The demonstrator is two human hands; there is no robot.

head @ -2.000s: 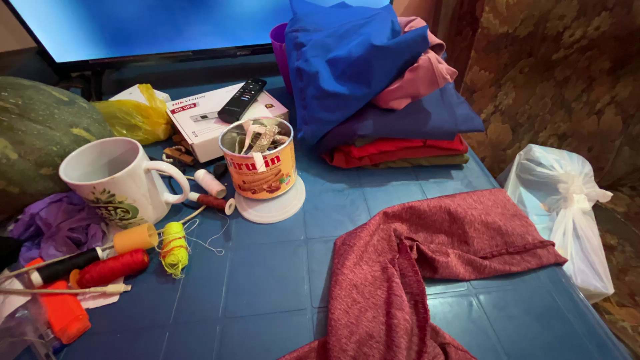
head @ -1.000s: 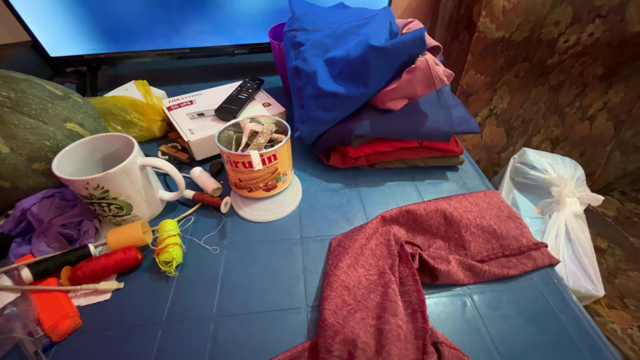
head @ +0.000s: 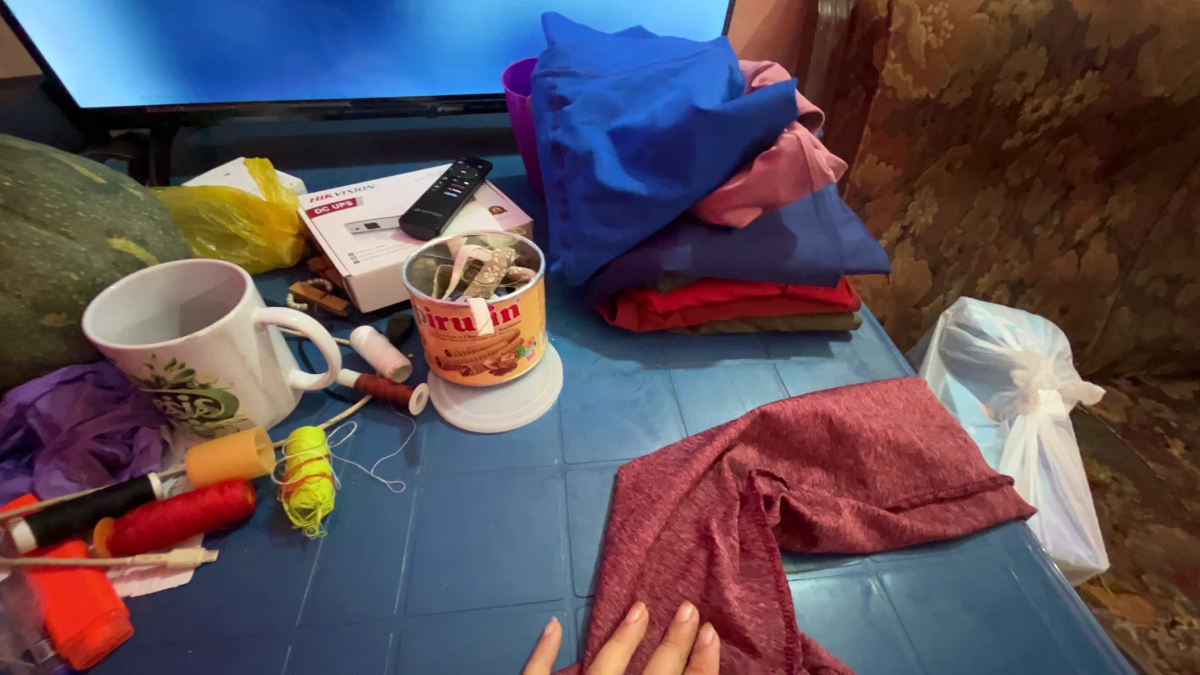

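The fingers of my left hand [head: 633, 647] enter at the bottom edge, spread apart. Several of them lie over the heathered maroon garment [head: 694, 497], while the leftmost finger is beside it over the blue table; the palm is out of frame. The garment is bent, with one narrow part stretching right to the table's edge and a seam running down its middle. Its lower end is cut off by the frame. My right hand is not in view.
Folded clothes [head: 656, 141] are stacked behind. A tin [head: 483, 337] stands on a white lid [head: 506, 403], near a boxed device [head: 366, 244] with a remote [head: 445, 197]. A white mug [head: 206, 356], thread spools [head: 178, 516] and yellow thread [head: 307, 478] lie left; a white bag [head: 1050, 431] is right.
The fingers of my left hand have come into view at the bottom, over the maroon garment; neither earlier frame shows a hand. The garment looks the same.
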